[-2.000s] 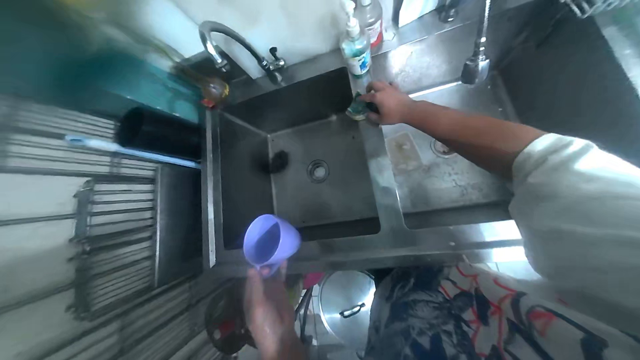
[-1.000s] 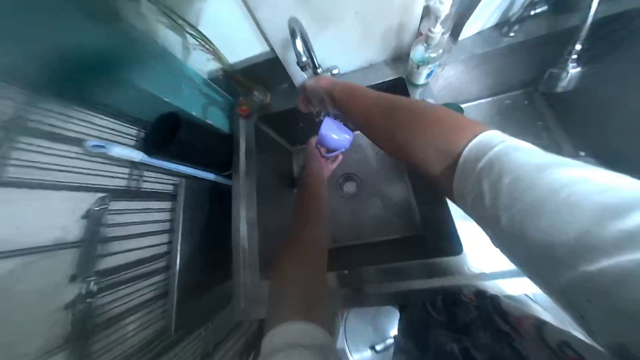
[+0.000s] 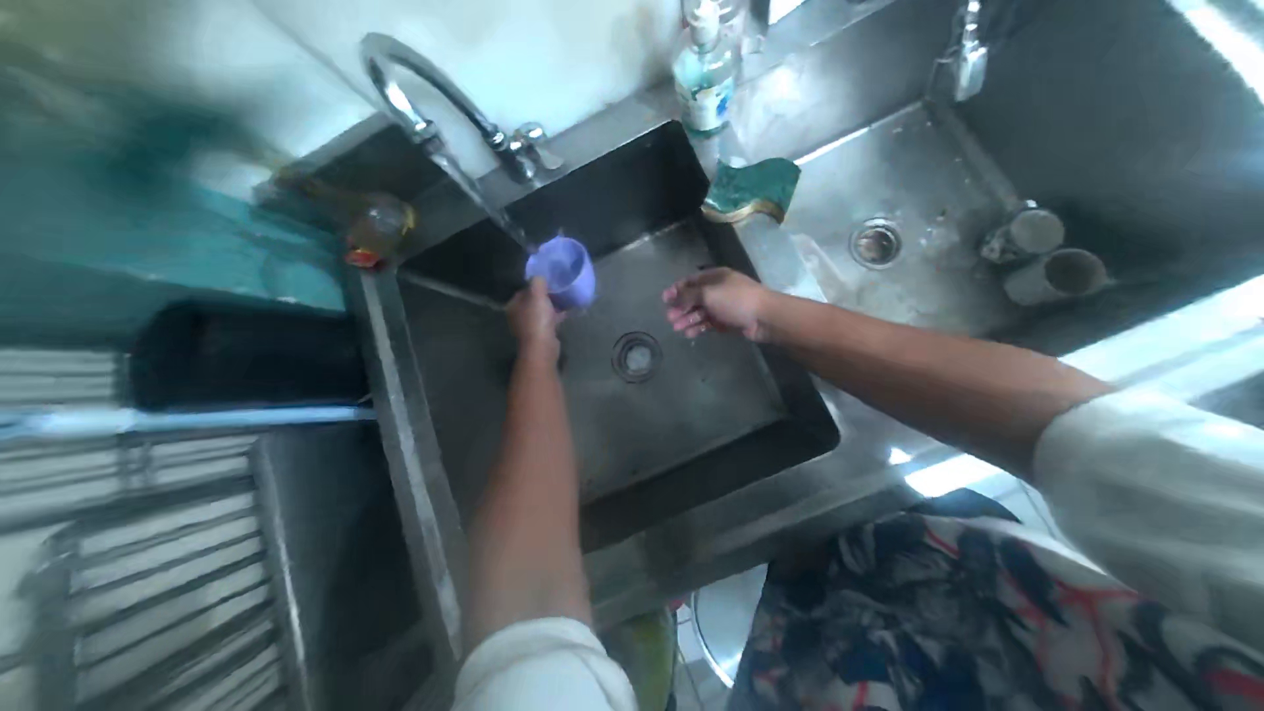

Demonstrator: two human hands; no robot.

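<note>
My left hand (image 3: 536, 318) grips a purple plastic cup (image 3: 563, 274) over the left steel sink basin (image 3: 681, 415). Water from the curved chrome faucet (image 3: 430, 94) runs down to the cup's mouth. To the right, my right hand (image 3: 719, 303) hangs over the basin with bent fingers, holding nothing, apart from the cup. Below and between the hands lies the drain (image 3: 636, 356). A green scouring sponge (image 3: 752, 190) rests on the divider between the two basins, above my right hand.
Two cups (image 3: 1057, 275) lie in the right basin near its drain (image 3: 875, 243). A pump soap bottle (image 3: 704, 84) stands behind the divider. Left of the basin are a black container (image 3: 247, 355), a metal rack (image 3: 168, 563) and a bottle (image 3: 380, 229) on its side at the corner.
Two seconds ago my right hand was at the sponge and the cup was near the sink's front edge. Since one second ago, my right hand has moved from the faucet area rightward, away from the cup.
</note>
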